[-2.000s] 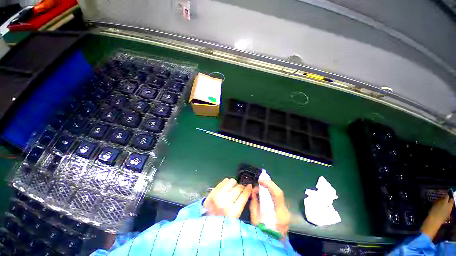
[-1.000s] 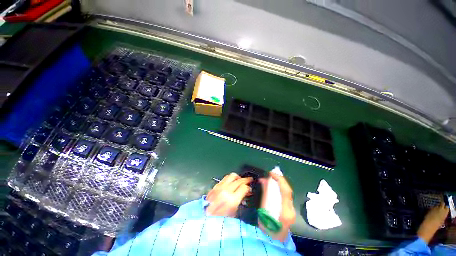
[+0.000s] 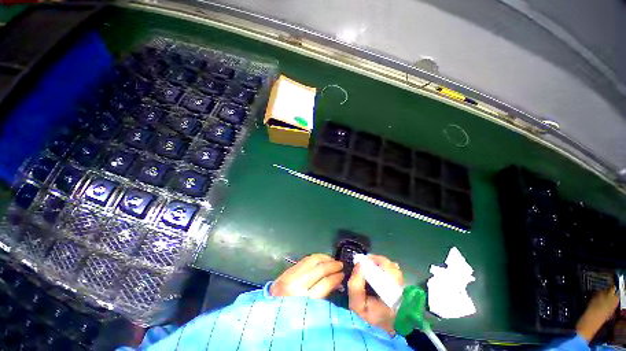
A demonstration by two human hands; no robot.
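Note:
My right hand [image 3: 371,296] holds a white glue syringe [image 3: 381,280] with a green rear adapter [image 3: 412,310] and a pale hose trailing from it. The syringe's tip points left, at a small black housing [image 3: 351,251] in front of me. My left hand [image 3: 309,275] is beside the housing with its fingertips against the left edge, and a thin pick [image 3: 291,260] sticks out near it. The housing sits on or against a small black block; the join is hidden by my hands.
A clear blister tray [image 3: 180,212] of black housings lies left, beside a blue bin [image 3: 58,103]. A small cardboard box [image 3: 288,136], a black ten-pocket tray [image 3: 391,171] and a pale strip [image 3: 371,199] lie behind. A crumpled tissue [image 3: 451,286] and another person's hand [image 3: 599,310] are right.
The syringe has swung from near upright to slanting, with its green end now down to the right and its tip over the housing. The view has shifted slightly.

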